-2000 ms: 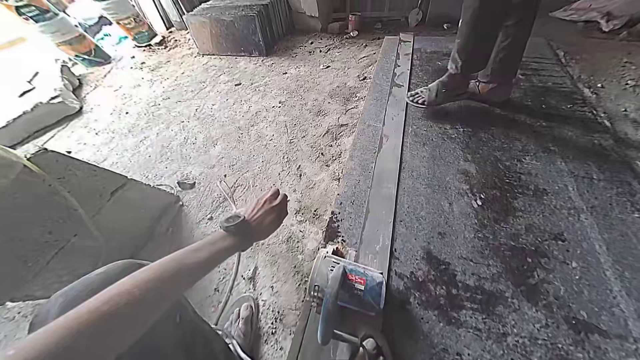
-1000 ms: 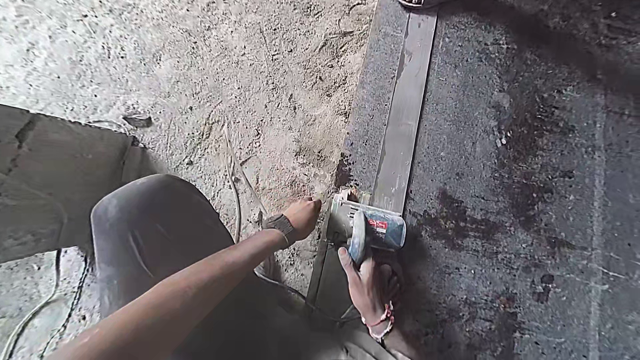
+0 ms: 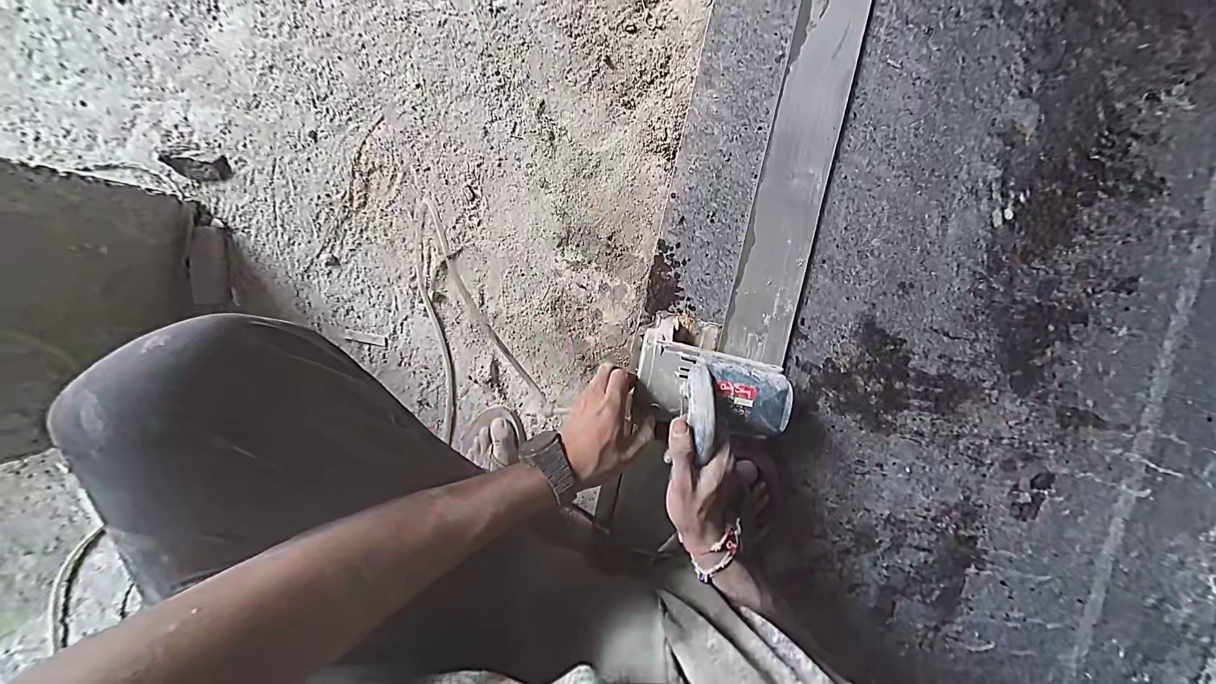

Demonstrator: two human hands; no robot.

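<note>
A handheld power cutter [image 3: 750, 394], blue with a metal guard, rests on the dark stone slab [image 3: 950, 285] at the near end of a long flat metal straightedge [image 3: 798, 171]. My right hand [image 3: 701, 484], with a thread bracelet at the wrist, is closed around the cutter's handle. My left hand [image 3: 606, 427], with a dark watch on the wrist, is at the left side of the cutter's guard, fingers bent. Whether its fingertips touch the guard or hold something there is hidden.
Rough, dusty ground [image 3: 532, 114] lies left of the slab. A pale cable [image 3: 451, 304] loops over it near my sandalled foot [image 3: 494, 439]. A grey block [image 3: 95, 247] stands at the left, with a small stone chip [image 3: 197, 163] beyond it. My bent knee is in the lower left.
The view has tilted down. My left hand has moved from over the ground to the cutter's left side. My right hand, on the handle one second ago, is still there.
</note>
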